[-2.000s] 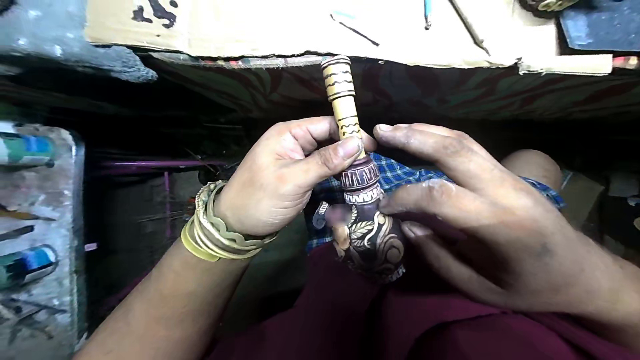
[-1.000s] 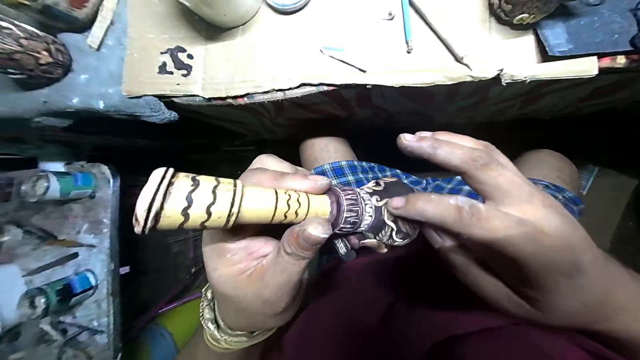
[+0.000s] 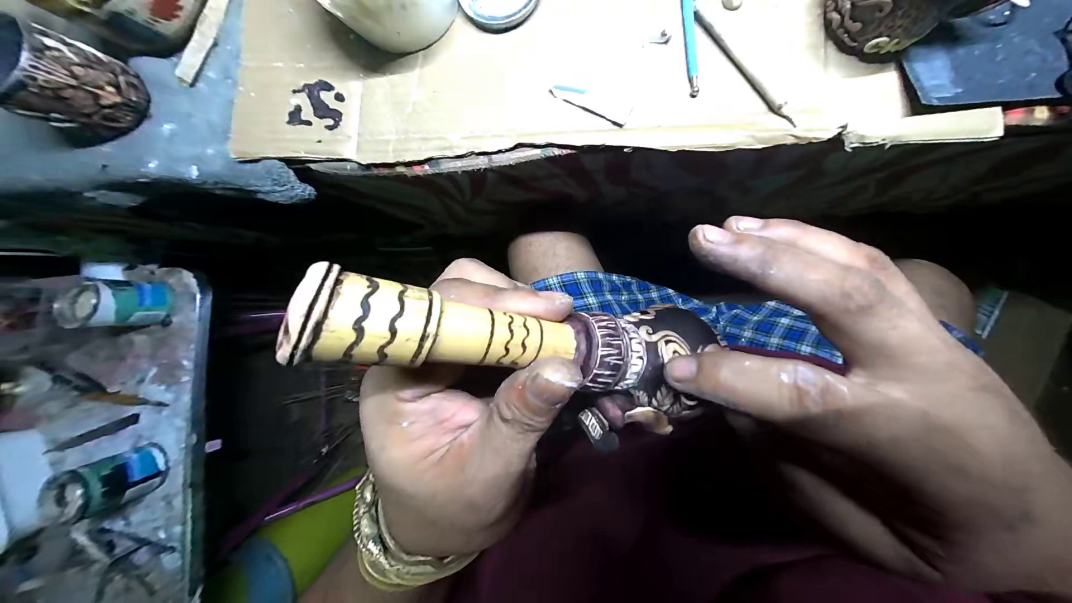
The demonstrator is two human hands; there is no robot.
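Observation:
A decorated vessel with a round dark body (image 3: 670, 335), carved with pale scrolls and leaves, lies nearly level above my lap. Its long yellow neck (image 3: 452, 331) bears dark rings and wavy lines, and the flared end points left. My left hand (image 3: 469, 402), with bracelets at the wrist, grips the neck near the carved collar (image 3: 605, 352), thumb in front and fingers behind. My right hand (image 3: 846, 368) rests its thumb on the dark body, and its raised fingers are spread apart. Below the collar a small carved piece (image 3: 596, 427) sticks out; how it joins the body cannot be told.
Cardboard (image 3: 502, 100) covers the table ahead, bearing a blue thin tool (image 3: 689, 50), a pointed stick (image 3: 745, 71) and a pale jar (image 3: 394, 21). Carved dark vessels stand at the left (image 3: 75, 84) and right (image 3: 879, 25). A left tray (image 3: 188, 360) holds cans and tools.
Two seconds ago the neck pointed up and away; it has swung to the left, bringing the vessel nearly level. My left hand has turned with it. My right hand remains at the body.

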